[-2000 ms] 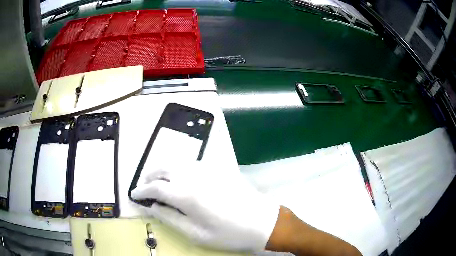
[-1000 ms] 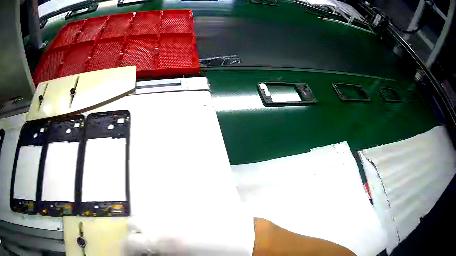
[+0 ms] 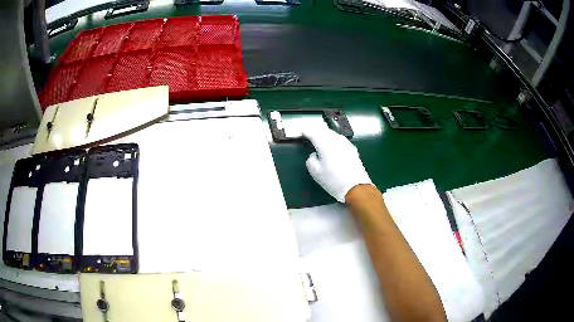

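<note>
My right hand [image 3: 337,160], in a white glove with a bare forearm, reaches over the green conveyor [image 3: 327,182]. Its fingers are at the near edge of a black phone middle frame [image 3: 343,123] lying flat on the conveyor; whether they grip it is hidden. Three more middle frames [image 3: 109,207] stand side by side on the white infeed belt [image 3: 189,201] at the left, between the far guide plate [image 3: 119,116] and the near guide plate [image 3: 220,295]. My left hand is not in view.
A red perforated tray [image 3: 157,56] lies beyond the far guide plate. More frames [image 3: 409,117] lie along the conveyor to the right. White foam sheets [image 3: 516,220] cover the near right edge, with a red-and-black thin item [image 3: 454,223] in the gap between them.
My right hand has moved from the near guide plate up and right to the conveyor. The row of frames has shifted left. The conveyor frames have moved left.
</note>
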